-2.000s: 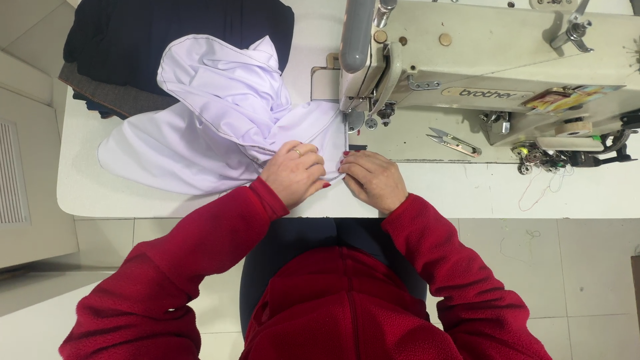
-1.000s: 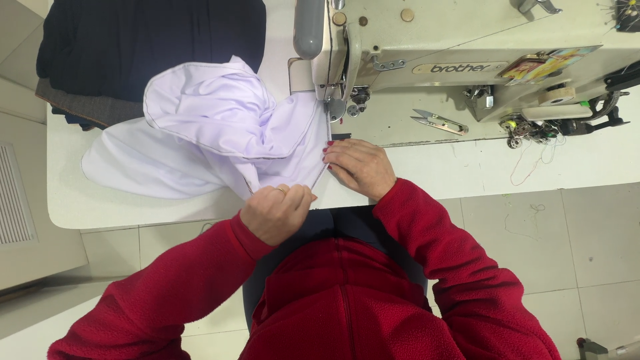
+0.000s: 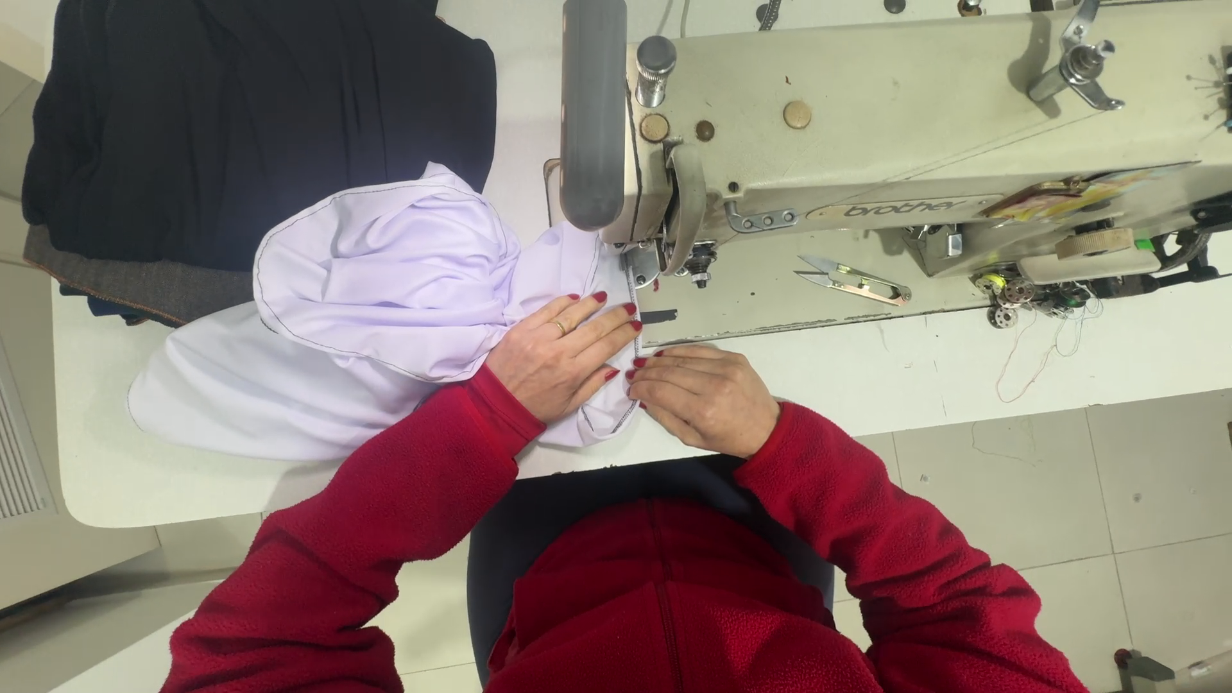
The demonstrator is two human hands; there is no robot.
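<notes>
A white fabric piece with a dark-stitched edge lies bunched on the sewing table, one edge running under the head of a Brother sewing machine. My left hand rests on the fabric with its fingers spread a little, just below the presser foot area, pressing it down. At the fabric's right edge, my right hand has its fingertips pinched on the hem, close to the table's front edge. The needle is hidden by the machine head.
A stack of dark folded fabric lies at the left rear. Thread snips rest on the machine bed. Several bobbins with loose threads sit to the right. The white tabletop ends just before my lap.
My left hand has moved up from the table's front edge and now lies flat on the fabric. My right hand has shifted slightly down along the hem.
</notes>
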